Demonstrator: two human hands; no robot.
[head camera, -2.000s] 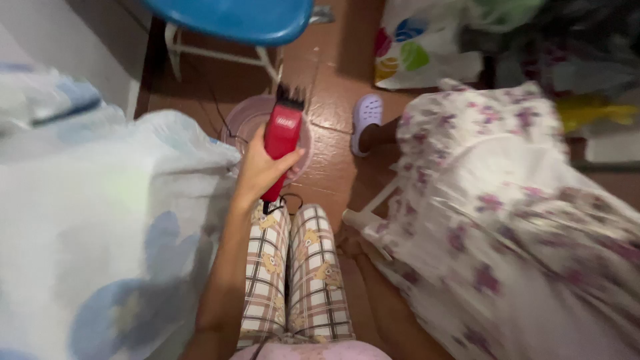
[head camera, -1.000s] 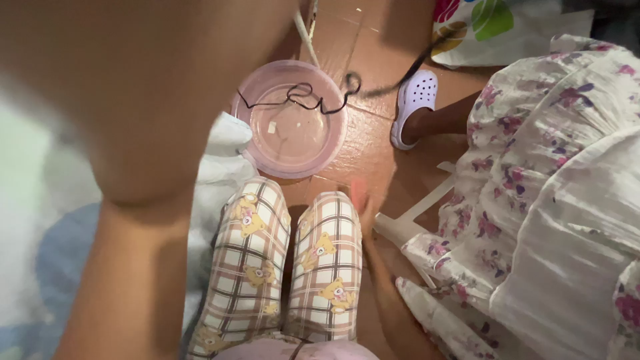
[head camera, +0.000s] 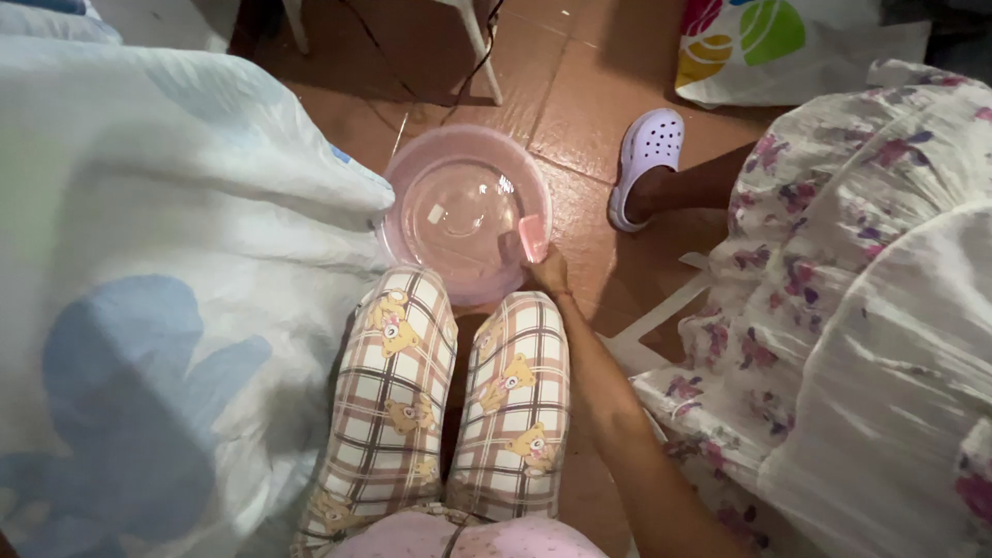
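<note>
My right hand is closed around a small flat pink object, whose exact kind I cannot tell. It is over the right rim of a round translucent pink plastic basin, beside my knee. The basin stands on the floor just beyond my knees, and small pale bits show at its bottom. My plaid bear-print trousers cover both legs. My left hand is out of view.
White-blue fabric fills the left side. At right, a person in floral fabric has one foot in a lavender clog. A printed bag, white chair legs and a dark cord lie beyond.
My left hand, earlier shut on a red hair clipper, has left view along with the clipper. My right hand has moved forward to the basin's rim. The cord no longer crosses above the basin.
</note>
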